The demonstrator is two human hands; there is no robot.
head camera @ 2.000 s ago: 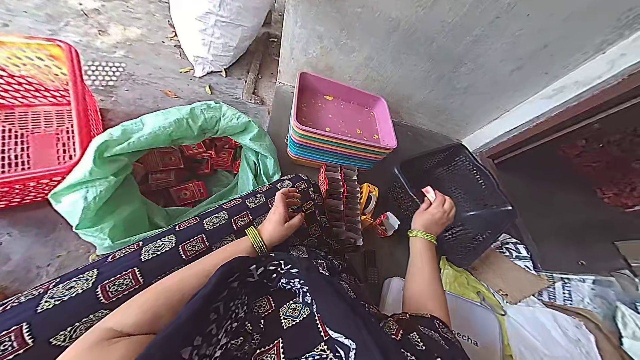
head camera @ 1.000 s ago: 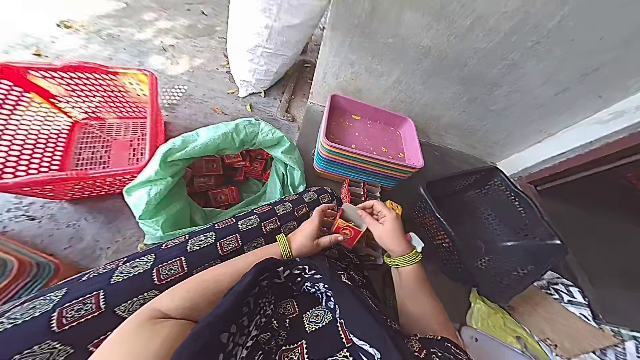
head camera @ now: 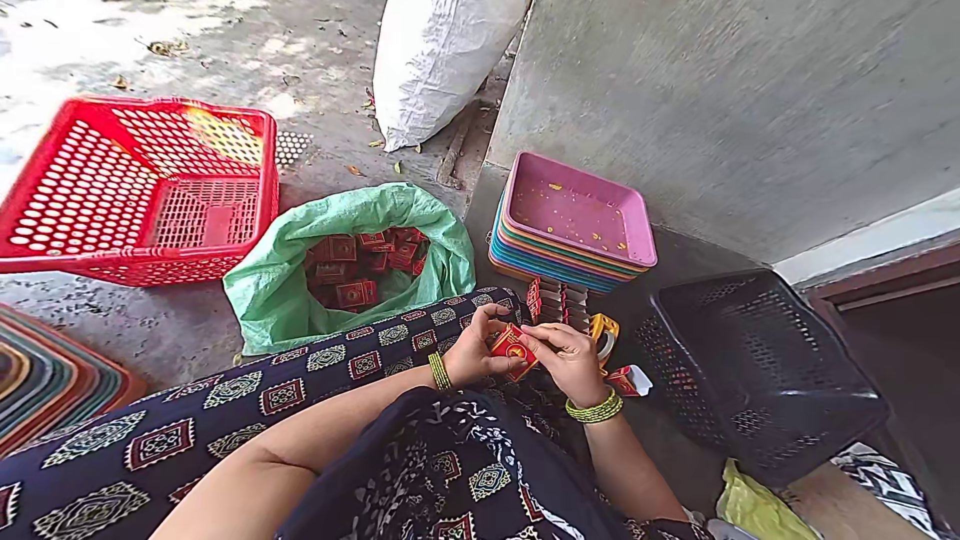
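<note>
A small red printed cardboard box [head camera: 514, 351] is held between my two hands above my lap. My left hand [head camera: 481, 349] grips its left side, thumb below and fingers above. The fingers of my right hand [head camera: 566, 356] pinch its upper right edge. Just beyond my hands stands a row of open red and grey cardboard boxes [head camera: 559, 304]. To its right lie a yellow tape dispenser [head camera: 604, 337] and a loose red and white box [head camera: 630, 381]. An open green woven sack [head camera: 277, 300] at the left holds many red boxes [head camera: 356, 294].
A red plastic basket [head camera: 270, 187] stands at the far left, above stacked trays [head camera: 67, 375]. A pink tray [head camera: 577, 214] tops a stack near the grey wall [head camera: 735, 112]. To the right is a black plastic basket [head camera: 772, 375]. A white sack [head camera: 442, 67] stands behind.
Two seconds ago my hands were apart, with a small item in the right; now both are on the red box. Since one second ago, the box's raised pale flap no longer shows.
</note>
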